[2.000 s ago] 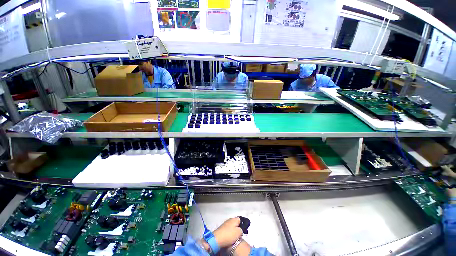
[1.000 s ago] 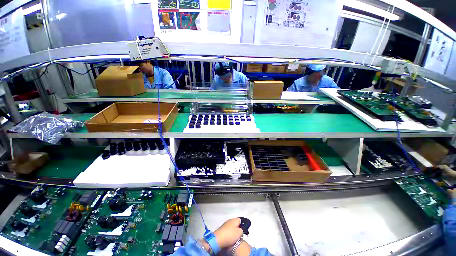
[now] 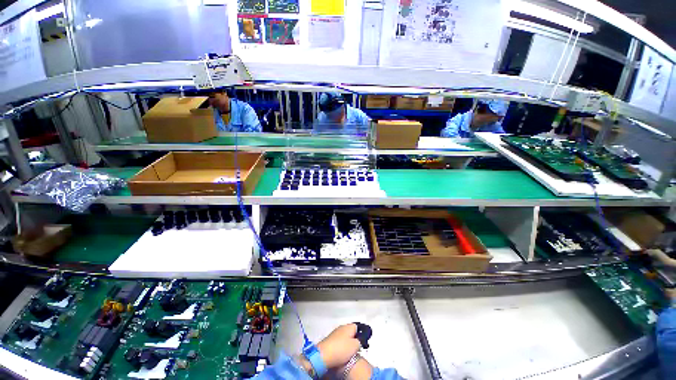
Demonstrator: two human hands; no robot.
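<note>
My left hand, with a blue wrist strap, is at the bottom centre. Its curled fingers meet a small black part, which it appears to grip. My right hand is low beside and partly behind it, with a bracelet at the wrist; its fingers are hidden. Two green circuit boards lie to the left: the nearer board and the far-left board. Both carry black blocks, black round parts, copper-orange coils and white patches. Neither hand touches a board.
A metal rail crosses the conveyor. Shelves hold a white foam slab, a black bin, white parts and a cardboard box. Another board is at right, beside another person's sleeve. A blue cord hangs ahead.
My hands and the black part stay in the same place. The person seated at the back right has shifted right. The arm at the right edge has moved slightly.
</note>
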